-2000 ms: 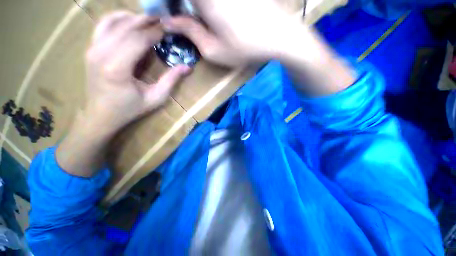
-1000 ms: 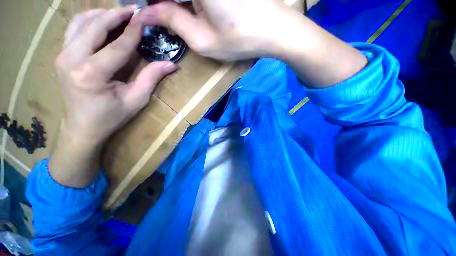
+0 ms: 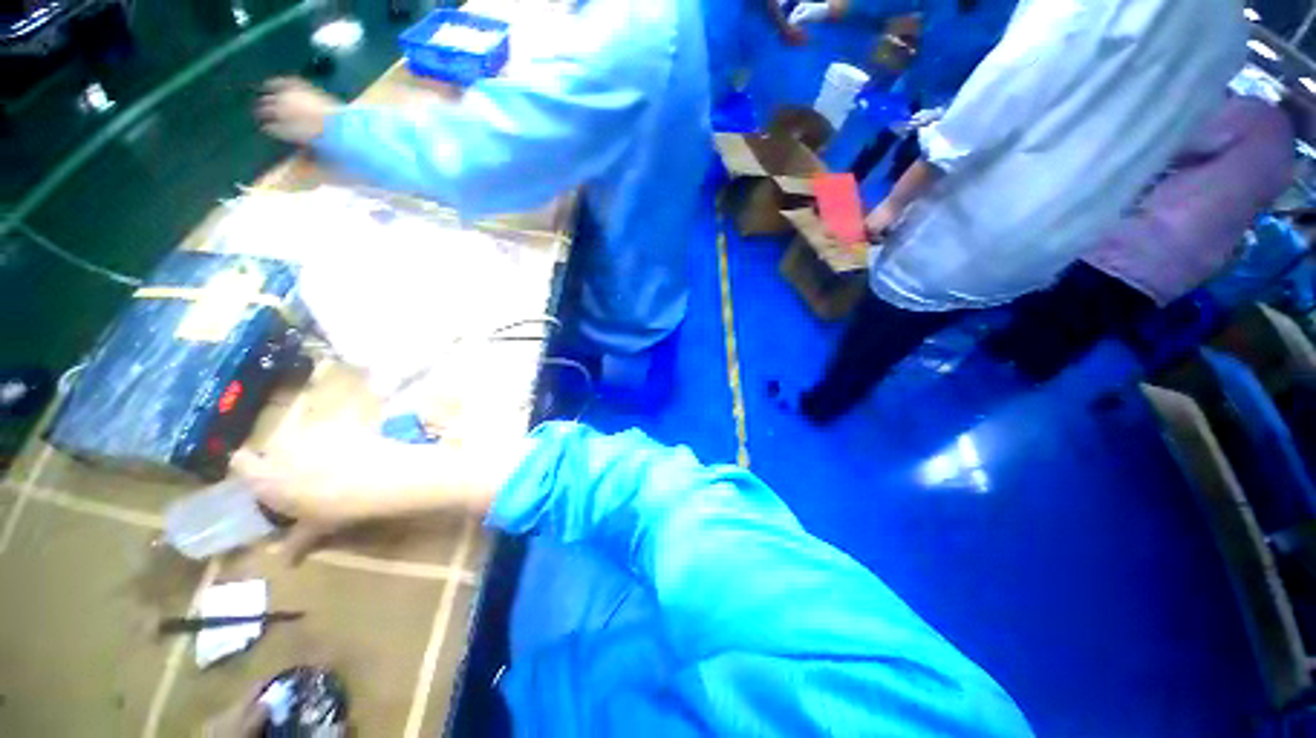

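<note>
The round black unit (image 3: pixel 306 704) with a shiny inside is at the bottom left edge, partly cut off. Blurred fingers of my left hand (image 3: pixel 234 715) hold its left side; the rest of that hand is out of the picture. My right hand (image 3: pixel 310 487) reaches left over the bench, blurred. Its fingers are at a pale translucent piece (image 3: pixel 217 519), perhaps the wide end of a handheld cylinder; the grip is unclear. A small blue piece (image 3: pixel 409 428) lies behind my right hand. A thin black tool (image 3: pixel 231 621) lies across a white pad (image 3: pixel 231 634).
A dark box with blue film (image 3: pixel 173 368) and pale tape stands beyond my right hand. Bright clear film (image 3: pixel 397 281) lies behind it. A neighbouring worker's sleeve (image 3: pixel 462 144) and a blue bin (image 3: pixel 455 46) are farther up. Open cartons and people are on the right.
The view has swung to the right and up along the bench. My right hand has left the round unit and is stretched out near the dark box. The unit and my left hand now sit at the bottom edge.
</note>
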